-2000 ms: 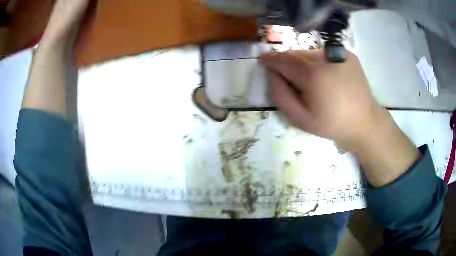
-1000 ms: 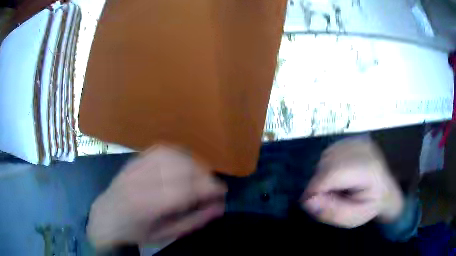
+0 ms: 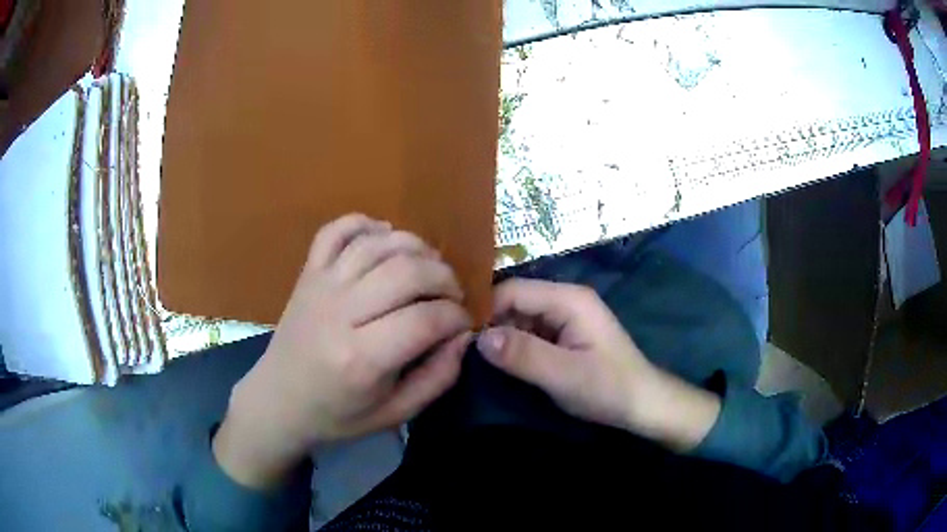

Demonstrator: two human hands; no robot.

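A large brown leather panel (image 3: 322, 135) lies brown side up on the white table, its near right corner reaching past the front edge. My left hand (image 3: 363, 333) lies over the near edge, fingers bent, thumb and fingertips pinching at that corner. My right hand (image 3: 561, 348) is at the same corner from the right, thumb and forefinger closed on its edge. The fingertips of both hands almost touch. Whether they also hold a thread or a label is hidden.
A stack of white-backed panels (image 3: 119, 229) stands at the left. A red cord (image 3: 914, 114) hangs over the table's right end. The white table (image 3: 623, 135) has stains and a printed ruler along its front edge. An open cardboard box (image 3: 820, 281) is below right.
Both hands have come together at the panel's near right corner and hold it. Earlier they were apart, and before that at the machine. The panel has moved slightly left in view.
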